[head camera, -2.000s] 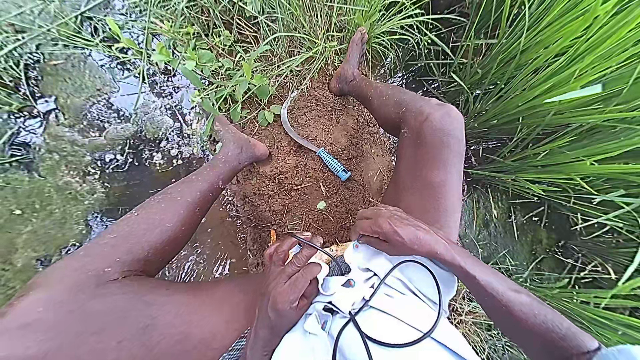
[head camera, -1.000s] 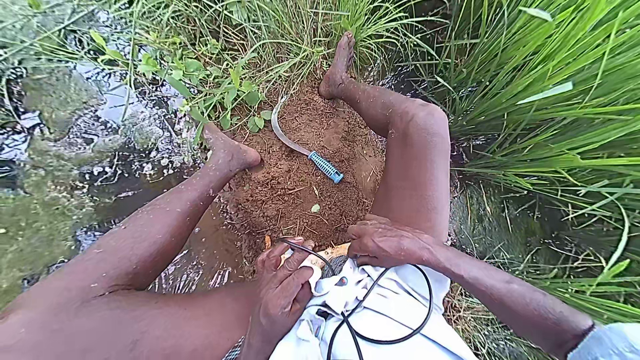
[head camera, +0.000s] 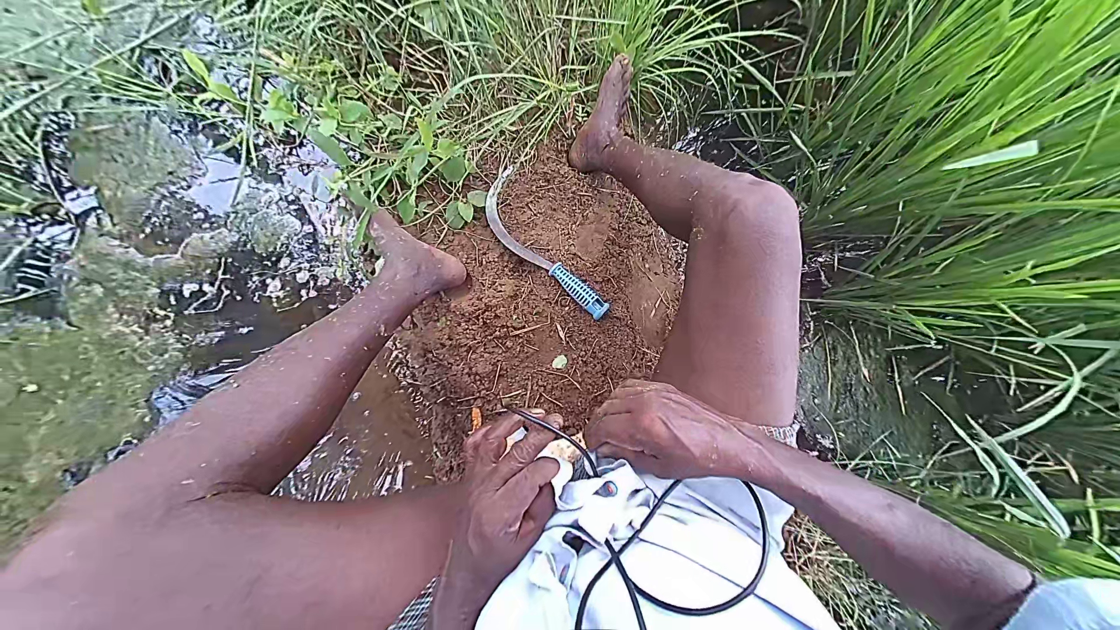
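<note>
My left hand (head camera: 512, 477) is at the lower middle, its fingers bent at the edge of the white cloth (head camera: 691, 560) in my lap. My right hand (head camera: 661, 429) lies just to the right with curled fingers, against the cloth near my thigh. What either hand grips is hidden. A black cable (head camera: 761, 542) loops over the cloth and runs up across my left fingers. Beyond my hands, a sickle (head camera: 577, 290) with a blue ribbed plastic handle and a curved metal blade lies on the soil, touched by neither hand.
My bare legs are bent on either side of a mound of brown soil (head camera: 525, 341). Shallow muddy water (head camera: 350, 437) and algae lie on the left. Tall green grass (head camera: 954, 219) stands on the right, and leafy weeds (head camera: 429, 166) grow at the mound's far edge.
</note>
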